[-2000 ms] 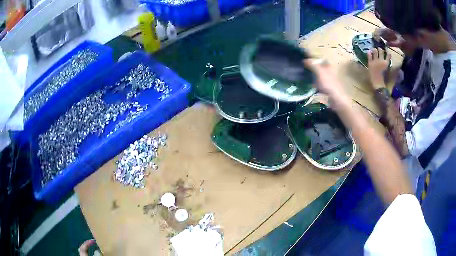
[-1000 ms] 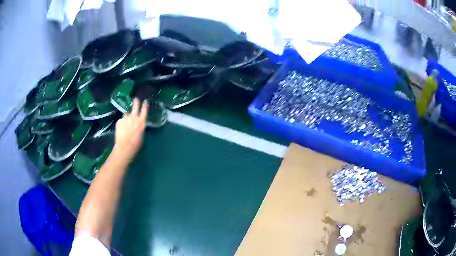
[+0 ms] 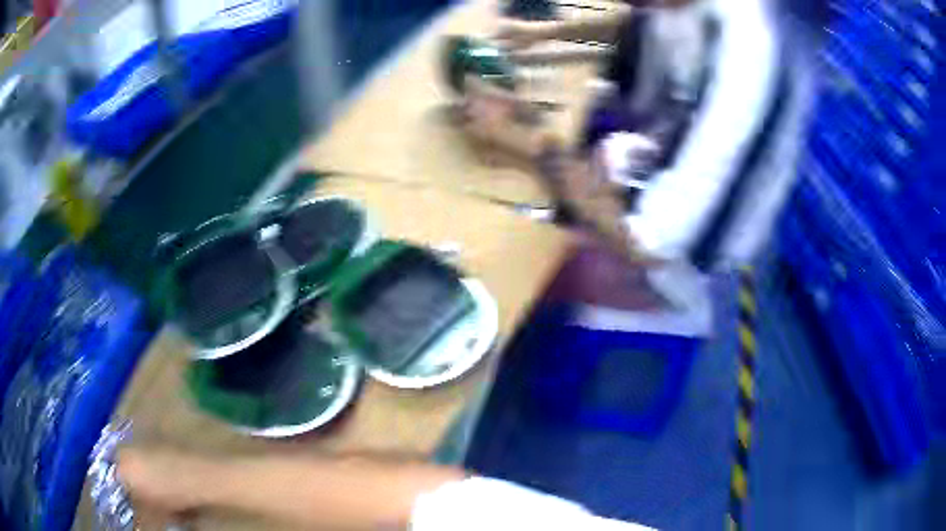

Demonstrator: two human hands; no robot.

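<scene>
The picture is blurred. Several green housings [image 3: 410, 306] with pale rims and dark middles lie overlapping on the tan cardboard, left of centre. My right hand [image 3: 150, 487] is low at the left, beside the loose pile of silver fittings [image 3: 107, 479]. Its forearm reaches in from the bottom, below the housings, and does not touch them. The fingers are too smeared to tell whether they hold anything. My left hand is out of the picture.
A blue bin [image 3: 99, 342] of fittings stands at the left, with a yellow bottle [image 3: 73, 197] beyond. Another person [image 3: 716, 135] works at the bench at upper right, hands at a green housing [image 3: 479, 60]. A blue stool [image 3: 622, 379] stands right of the bench edge.
The view has swung right, from the heap of housings back to the smaller group. My left hand has left the picture. My right hand, earlier holding a housing above the group, is now by the fittings.
</scene>
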